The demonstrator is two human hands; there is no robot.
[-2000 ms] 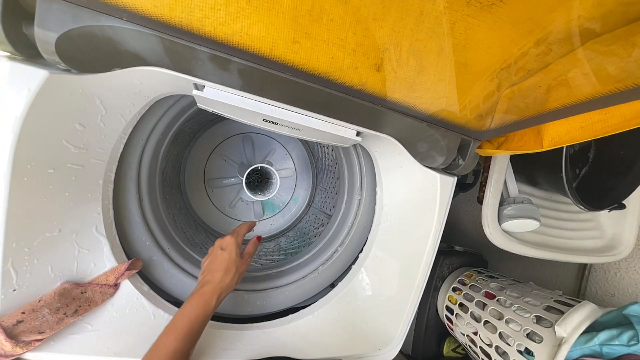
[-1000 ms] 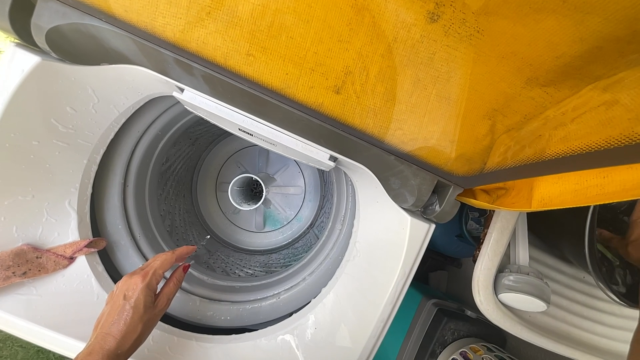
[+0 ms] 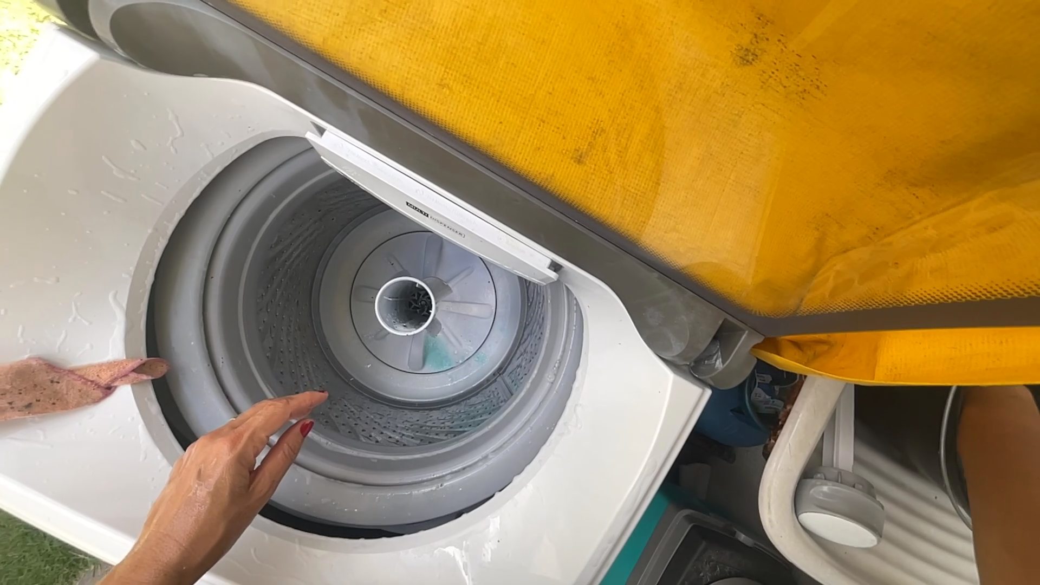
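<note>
My left hand [image 3: 223, 479] hovers over the lower left rim of a top-load washing machine's drum [image 3: 382, 455], fingers apart and holding nothing. Inside, a round agitator plate [image 3: 463, 309] with a white central tube [image 3: 405, 305] has blue-green residue on it. A damp, spotted pink cloth [image 3: 73, 386] lies on the wet white top at the left, its tip over the drum opening. At the far right, my right forearm [image 3: 999, 479] reaches into a dark container [image 3: 902, 422] with a metal rim; the hand itself is hidden, so its grip cannot be seen.
The raised lid has a yellow cover [image 3: 650, 122] and slants across the top. A ribbed white plastic sink [image 3: 784, 479] stands at the right, with a white and grey round-headed brush or cap [image 3: 841, 508] in it. A blue container [image 3: 735, 414] and a teal-and-black item [image 3: 691, 544] sit between.
The right forearm has come into view at the far right, over the sink. My left hand has drawn back from above the drum's middle to its lower left rim. The view has shifted.
</note>
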